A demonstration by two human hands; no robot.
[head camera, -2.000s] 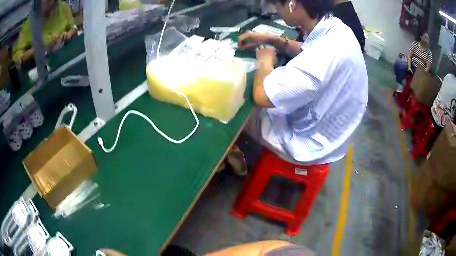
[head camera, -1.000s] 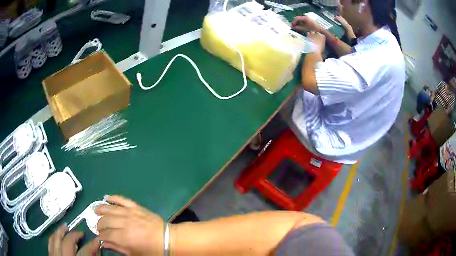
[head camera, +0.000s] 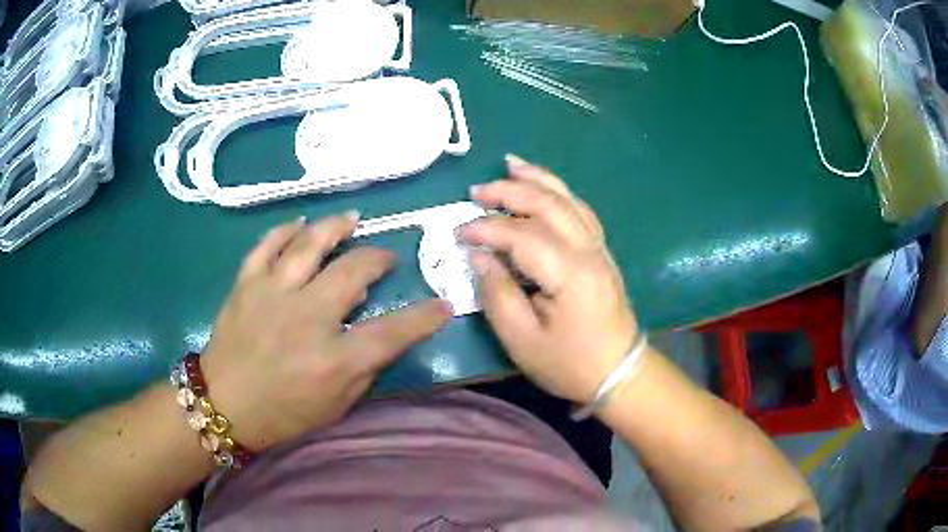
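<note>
A single white oval frame with a round disc (head camera: 445, 258) lies on the green table near its front edge, partly covered by both hands. My left hand (head camera: 312, 312) is over the frame's left end, with the index finger reaching to the disc's lower edge. My right hand (head camera: 551, 281) holds the disc end, its fingers on top of it. The frame's right end and most of its lower rail are hidden under the hands. No thin strip can be made out in either hand.
Stacked white frames (head camera: 379, 135) lie just beyond the hands, with more at the far left (head camera: 62, 135). Thin clear strips (head camera: 551, 62) lie by a cardboard carton (head camera: 593, 12). A white cord (head camera: 811, 94), a bagged yellow bundle (head camera: 894, 135), a red stool (head camera: 780, 364) and a seated person are at right.
The view has turned down and left, onto the hands and the stacks. Both hands, low at the frame's edge before, now show fully around the single white frame.
</note>
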